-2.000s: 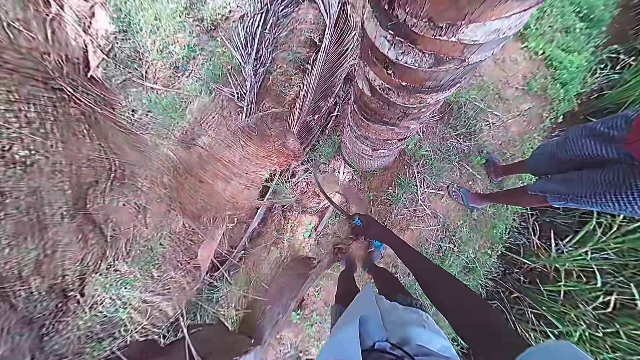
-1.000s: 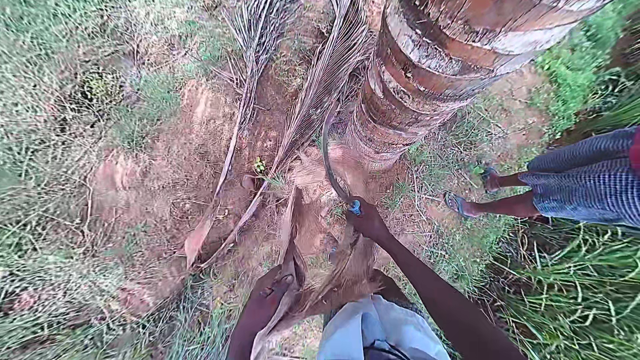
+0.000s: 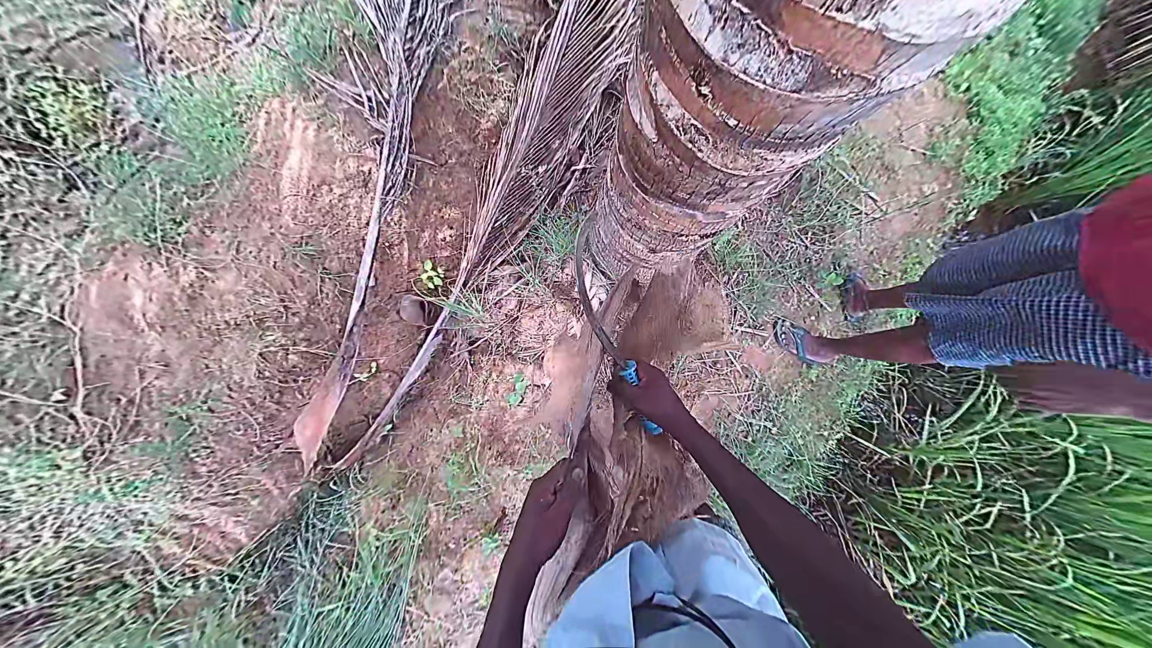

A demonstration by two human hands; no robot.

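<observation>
My right hand (image 3: 650, 398) is closed round the blue handle of a curved sickle (image 3: 589, 301), whose thin dark blade points up toward the foot of a ringed palm trunk (image 3: 684, 171). My left hand (image 3: 547, 508) grips the edge of a dry brown palm sheath (image 3: 652, 477). This fibrous piece stretches from in front of my body to near the base of the trunk, and the sickle's handle lies over it. Whether the blade touches the sheath, I cannot tell.
Two dry palm fronds (image 3: 369, 261) (image 3: 504, 198) lie on the bare soil left of the trunk. At the right stands another person (image 3: 1017, 306) in checked shorts and sandals. Tall green grass (image 3: 1008, 486) grows at the lower right, with scrub at the left.
My left hand, out of view two seconds ago, has come in and moved right and upward over the last second. The dry sheath now reaches farther toward the trunk.
</observation>
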